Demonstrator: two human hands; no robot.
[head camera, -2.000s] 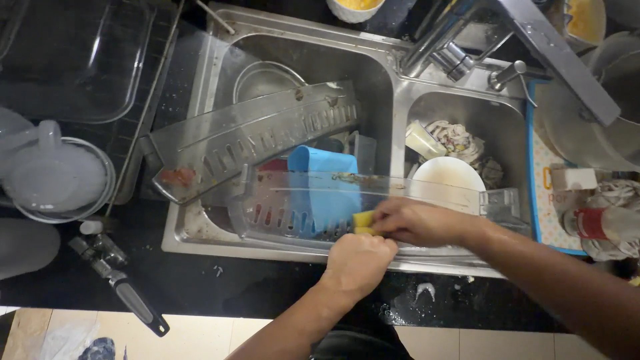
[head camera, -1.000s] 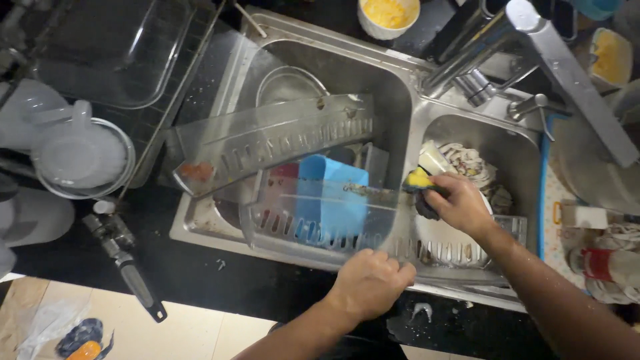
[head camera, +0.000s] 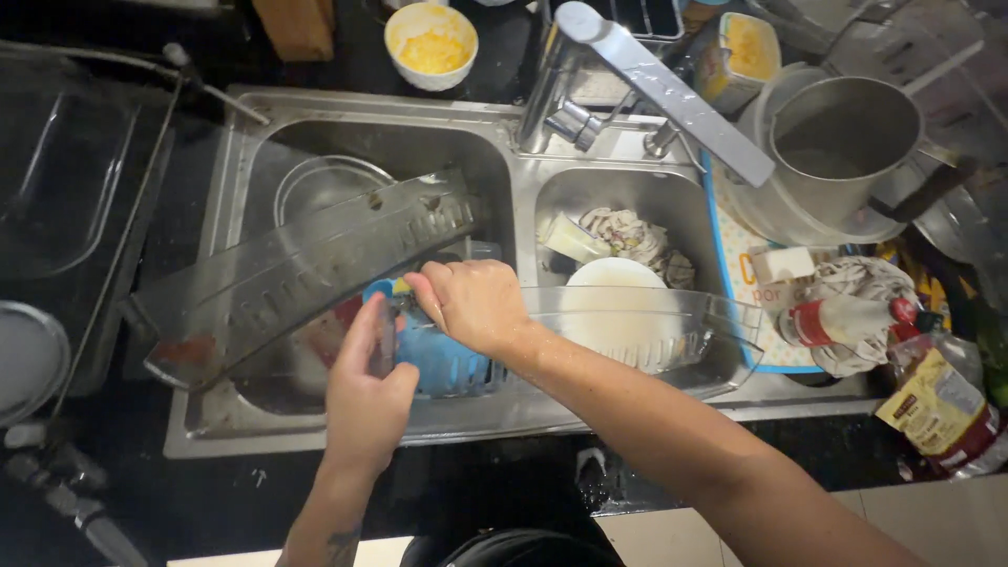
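A clear slotted plastic tray (head camera: 622, 323) lies across both sink basins, its left end gripped by my left hand (head camera: 370, 386). My right hand (head camera: 472, 303) presses a sponge (head camera: 402, 285), mostly hidden by the fingers, against that same end. Under the tray, a light blue plastic container (head camera: 453, 364) shows in the left basin. A second slotted plastic tray (head camera: 331, 260) rests at a slant over the left basin, with a reddish smear at its lower end. Behind it is a round clear lid or dish (head camera: 315, 185).
The right basin holds a white bowl (head camera: 616, 276) and a crumpled cloth (head camera: 626, 236). A faucet (head camera: 669, 87) reaches over it. Right of the sink stand a metal pot (head camera: 846, 130) and a bottle (head camera: 843, 319); behind is a bowl of yellow food (head camera: 431, 47).
My right hand has moved left with the sponge, from over the right basin to the tray's left end. My left hand has shifted left along the tray to that end.
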